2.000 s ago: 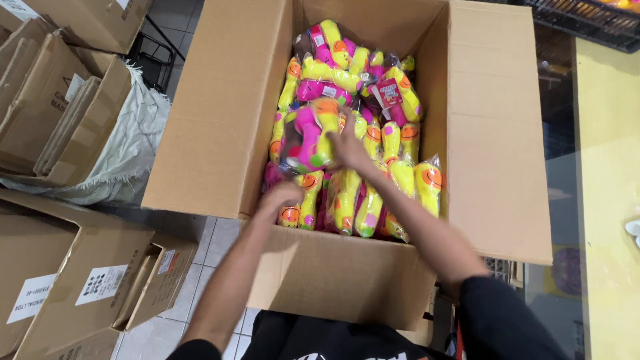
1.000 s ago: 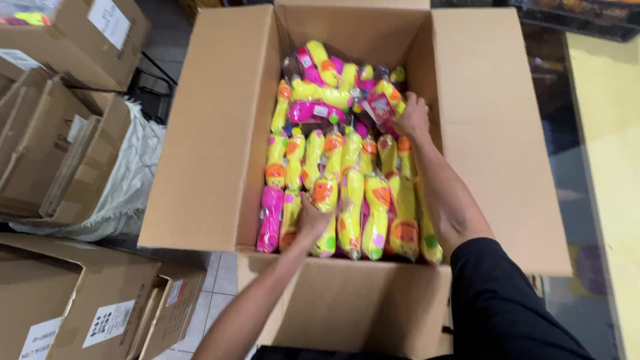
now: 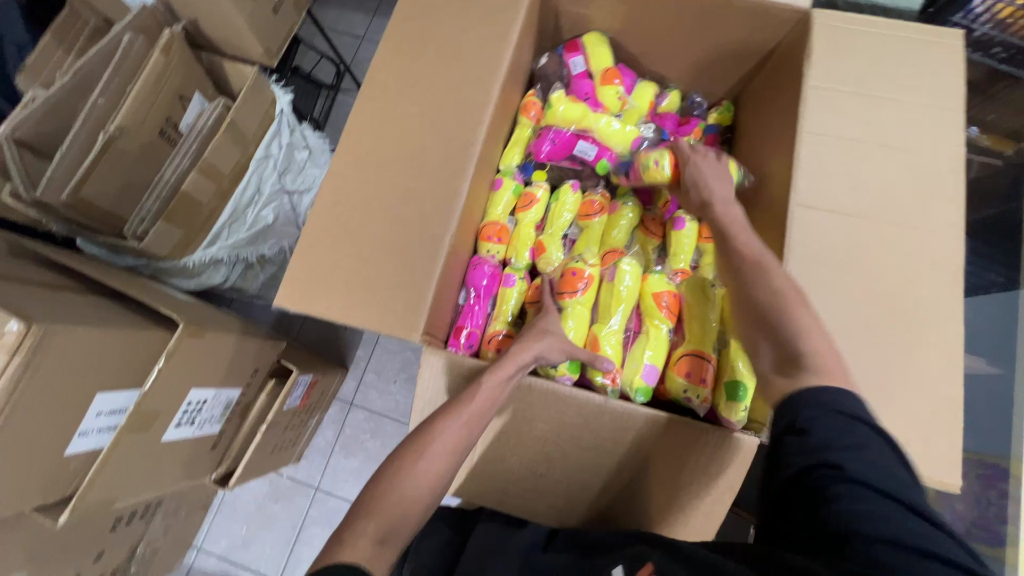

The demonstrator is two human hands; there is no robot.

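Observation:
An open cardboard box (image 3: 872, 200) holds many yellow and pink plush toys in clear plastic wrap, such as a pink one (image 3: 476, 306) at the near left corner. Two rows of them stand side by side in the near half; others lie crosswise at the far end. My right hand (image 3: 704, 178) grips a wrapped plush toy (image 3: 652, 166) over the far part of the box, its fingers partly hidden. My left hand (image 3: 552, 336) rests on the near row with thumb and fingers apart, touching the wrapped toys.
Flattened cartons (image 3: 144, 136) stand in a white woven sack (image 3: 280, 160) at the upper left. More cardboard boxes (image 3: 96, 344) with labels are at the lower left, beside a tiled floor (image 3: 308, 480). A black crate (image 3: 988, 32) is at the top right.
Two seconds ago both hands were at a pink and yellow wrapped toy above the near rows. Since then they have parted, and my right hand now has a toy at the far part.

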